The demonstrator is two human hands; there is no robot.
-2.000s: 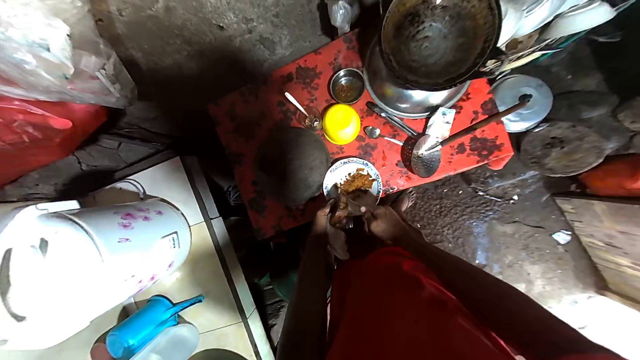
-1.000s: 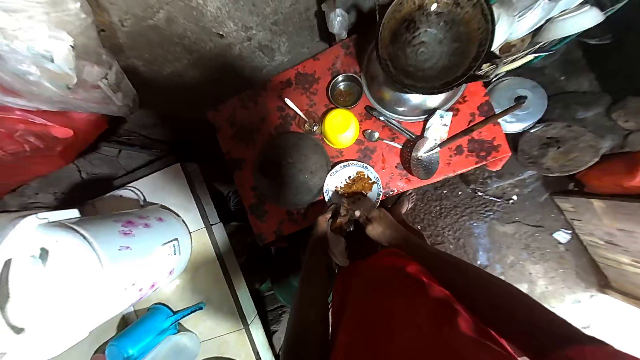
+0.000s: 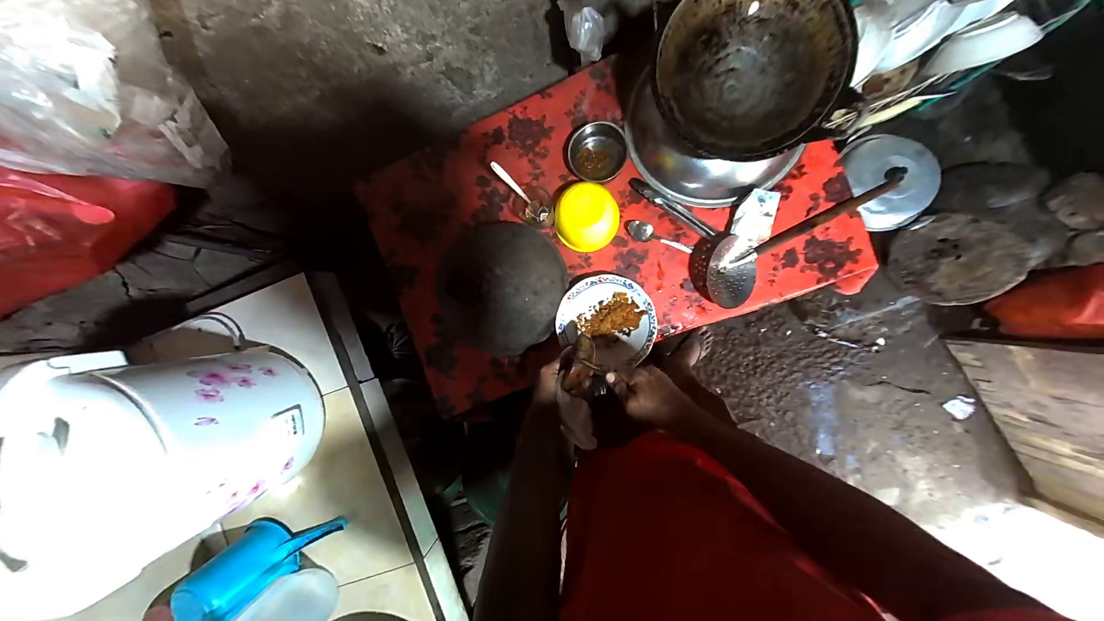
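Observation:
A white plate with a blue patterned rim (image 3: 576, 297) lies at the front edge of the red-clothed table, holding crumbly orange-brown food (image 3: 617, 316). Over the plate's near edge, my left hand (image 3: 549, 384) and my right hand (image 3: 642, 392) meet around a brown piece of food (image 3: 580, 366). Both hands have their fingers bent onto it; its exact kind is unclear. A dark stone mortar (image 3: 502, 289) stands to the left of the plate. A yellow bowl (image 3: 586, 216) sits behind it, beside a small glass with a spoon (image 3: 536, 210).
A metal bowl (image 3: 597, 152), a spoon (image 3: 641, 230), tongs (image 3: 673, 207) and a skimmer with a wooden handle (image 3: 730, 274) lie on the table. A blackened wok (image 3: 753, 78) rests over a steel basin (image 3: 690, 177). At left are a white flowered container (image 3: 216, 414) and a blue plastic dipper (image 3: 237, 565).
Both hands stay close together at the plate's near edge, with small shifts of the fingers. The table things have kept their places.

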